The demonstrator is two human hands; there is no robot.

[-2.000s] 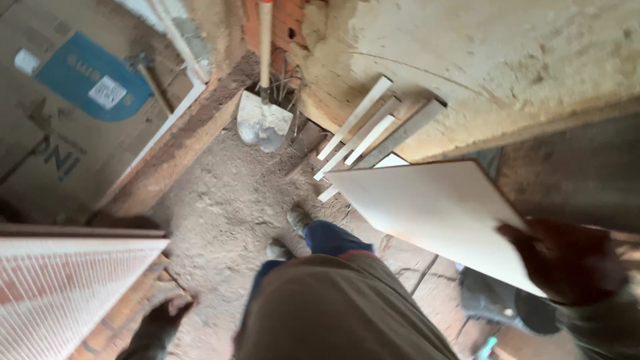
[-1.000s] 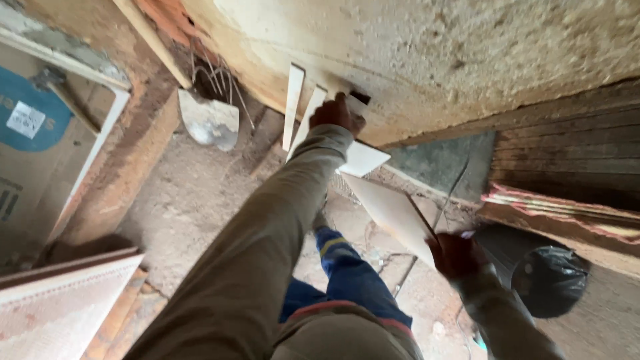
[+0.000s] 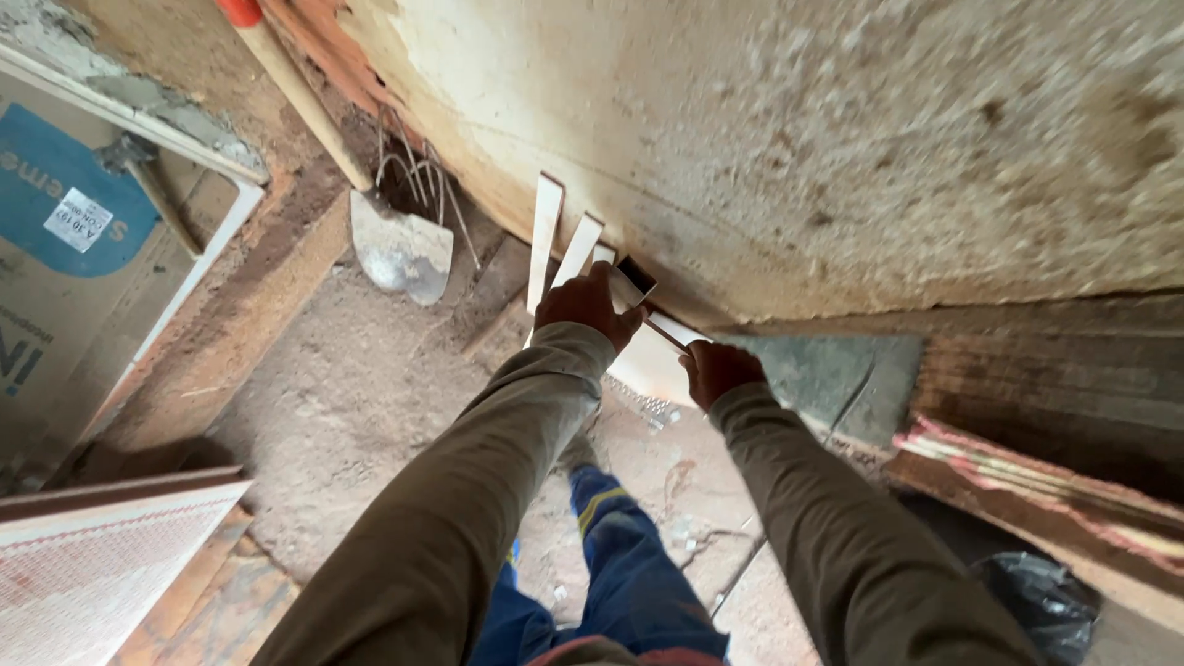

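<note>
At the foot of the plastered wall (image 3: 740, 185), my left hand (image 3: 587, 305) grips the near side of a hollow rectangular metal tube (image 3: 635, 279), whose dark open end faces up. Just to the right, my right hand (image 3: 724, 372) holds the upper right edge of a white tile piece (image 3: 655, 363), its fingers partly hidden. The tile stands low beside the tube, its far edge close to the wall. Narrow white tile strips (image 3: 546, 231) lean on the wall left of my left hand; their lower ends are partly covered by it.
A shovel (image 3: 402, 245) and a garden fork's tines (image 3: 425, 176) stand in the left corner. A hammer (image 3: 166, 190) lies on cardboard (image 3: 55, 305) beyond a ledge. Large tiles (image 3: 111, 564) are at lower left. Stacked ragged-edged sheets (image 3: 1045, 486) and a black plastic bag (image 3: 1036, 601) sit at right.
My left hand, low at the left two seconds ago, has reached to the metal tube. My right hand has brought the white tile from the right in beside the tube and the strips.
</note>
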